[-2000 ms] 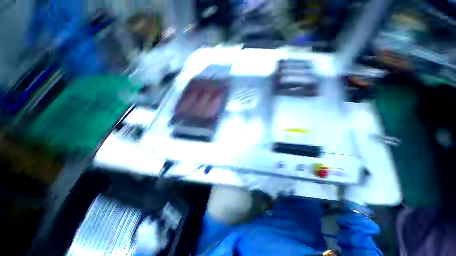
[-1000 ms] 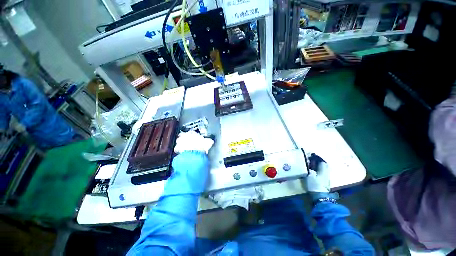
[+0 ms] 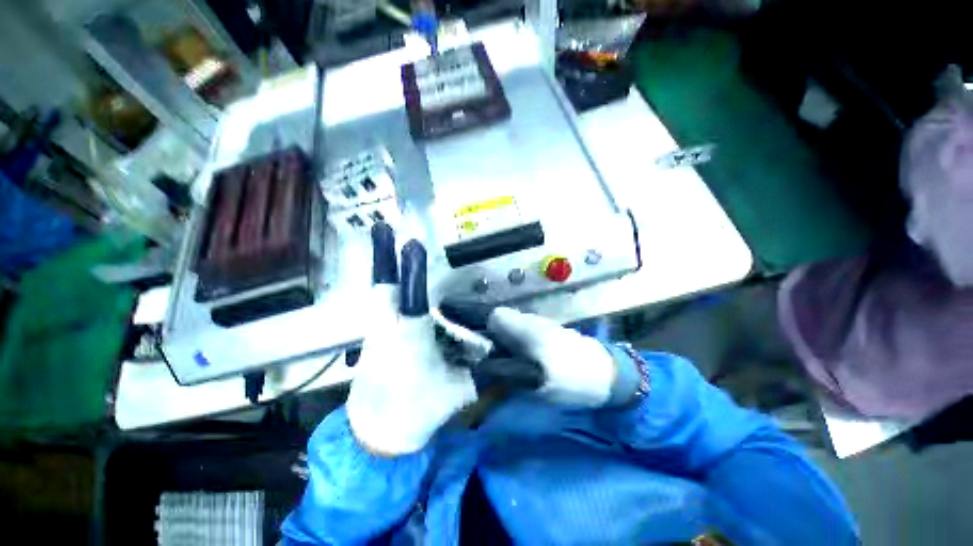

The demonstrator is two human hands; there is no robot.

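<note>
My left hand (image 3: 405, 368), in a white glove with black fingertips, is in front of the machine's front edge, two fingers pointing up. My right hand (image 3: 549, 357), gloved alike, meets it from the right. A small silver-white part (image 3: 463, 339) is between my right fingertips, against my left hand; whether my left hand also grips it is hidden. Loose white parts with dark openings (image 3: 361, 190) lie on the plate between the fixtures. The left brown fixture (image 3: 256, 222) shows dark slots. The right brown fixture (image 3: 457, 91) holds white parts.
A red emergency stop (image 3: 557, 268) and small round buttons sit on the front edge, behind a black bar (image 3: 494, 244). A black tote (image 3: 133, 480) with silver-white rows is low left. A small black box (image 3: 592, 80) is at right rear. A person's sleeve (image 3: 864, 341) is at right.
My left hand has come back from the loose parts to the front. My right hand has left the machine's front right corner and joined it at the small part. The view has tilted down.
</note>
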